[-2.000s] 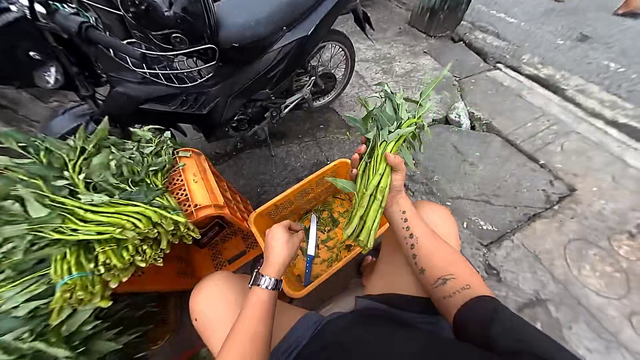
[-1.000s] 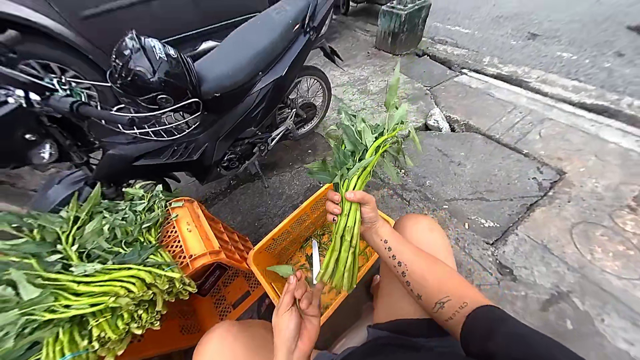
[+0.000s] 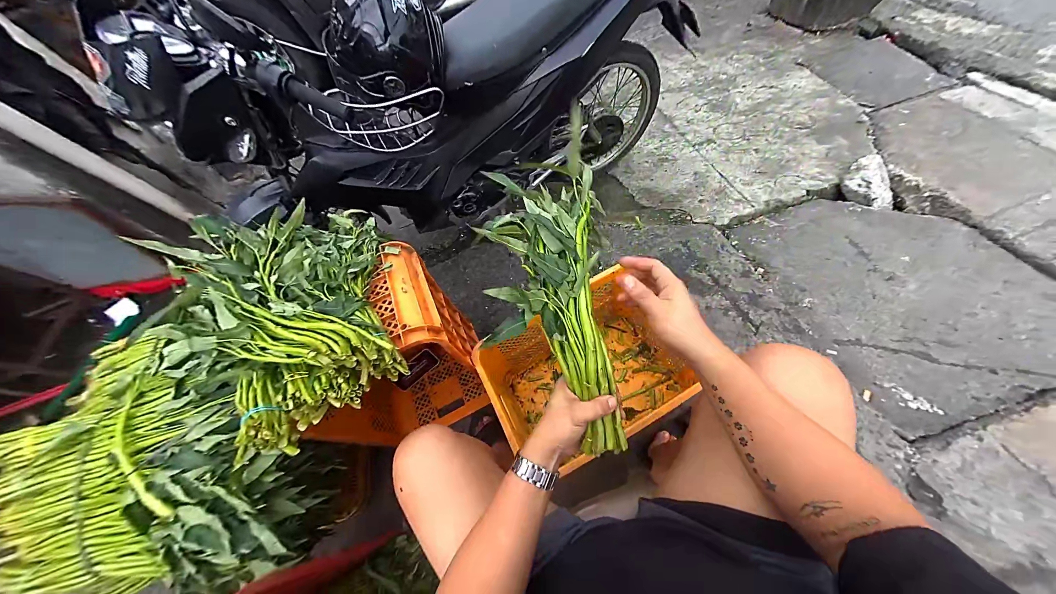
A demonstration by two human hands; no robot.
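My left hand [image 3: 575,417], with a metal wristwatch at the wrist, grips the lower stems of a bunch of leafy water spinach [image 3: 579,322]. The bunch stands nearly upright, leaves upward, over an orange plastic crate [image 3: 497,392] between my legs. Just right of the bunch, my right hand [image 3: 654,294] is raised over the crate's far right edge, fingers apart and holding nothing. Cut stem pieces and leaf scraps [image 3: 639,363] lie on the crate's floor. The knife is not visible now.
Left of me, a tied pile of greens [image 3: 305,330] rests on another orange crate [image 3: 404,297]. More stacked bundles [image 3: 91,478] lie at the lower left. A black motorcycle [image 3: 495,91] with a helmet [image 3: 388,49] stands ahead. Cracked pavement [image 3: 874,305] extends to the right.
The bunch has passed from my right hand to my left, which now grips its lower stems. My right hand has let go. The knife, seen earlier at the crate, is out of sight.
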